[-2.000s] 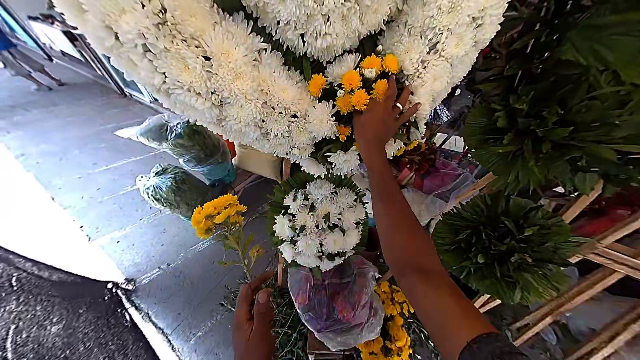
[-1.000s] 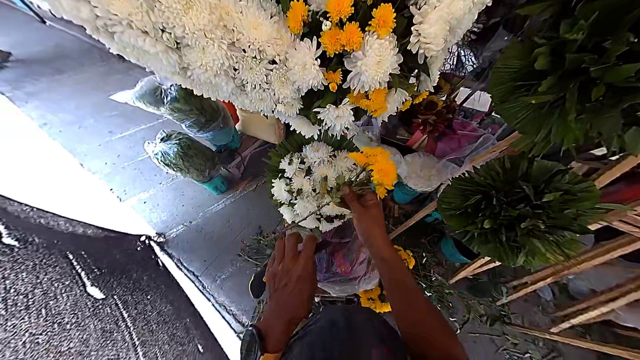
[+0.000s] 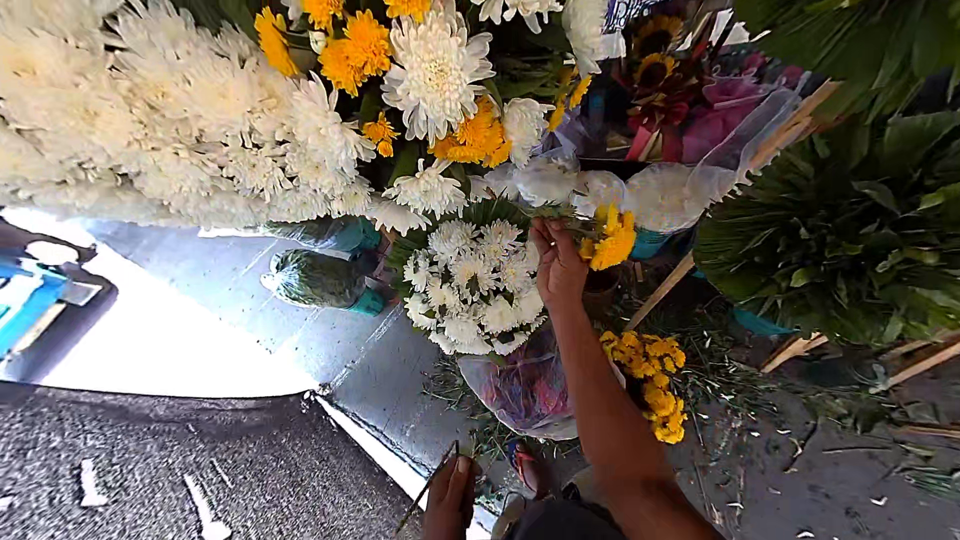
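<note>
My right hand (image 3: 559,262) pinches the leafy stem of a yellow chrysanthemum sprig (image 3: 611,238), whose blooms hang to the hand's right. Just left of that hand is a round arrangement of white chrysanthemums (image 3: 472,281) with a green leaf edge. Low in the frame, my left hand (image 3: 452,491) holds a thin cut stem (image 3: 427,487) between thumb and fingers. Above both hands spreads a large arrangement of white chrysanthemums (image 3: 247,127) with yellow blooms (image 3: 352,56) among them. A clear plastic bag with pink and purple contents (image 3: 525,386) lies under the round arrangement.
Yellow flowers (image 3: 656,375) stand low at the right of my forearm. Farther right are big green leaf bundles (image 3: 840,232) and wooden legs (image 3: 667,289). Plastic-wrapped greenery (image 3: 315,279) in teal pots is at the left. Cut leaves litter the pavement, and a kerb (image 3: 375,442) borders the road.
The yellow sprig was in my left hand two seconds ago and is now in my right. My hands, close together one second ago, are apart, the left one lower with a thin stem.
</note>
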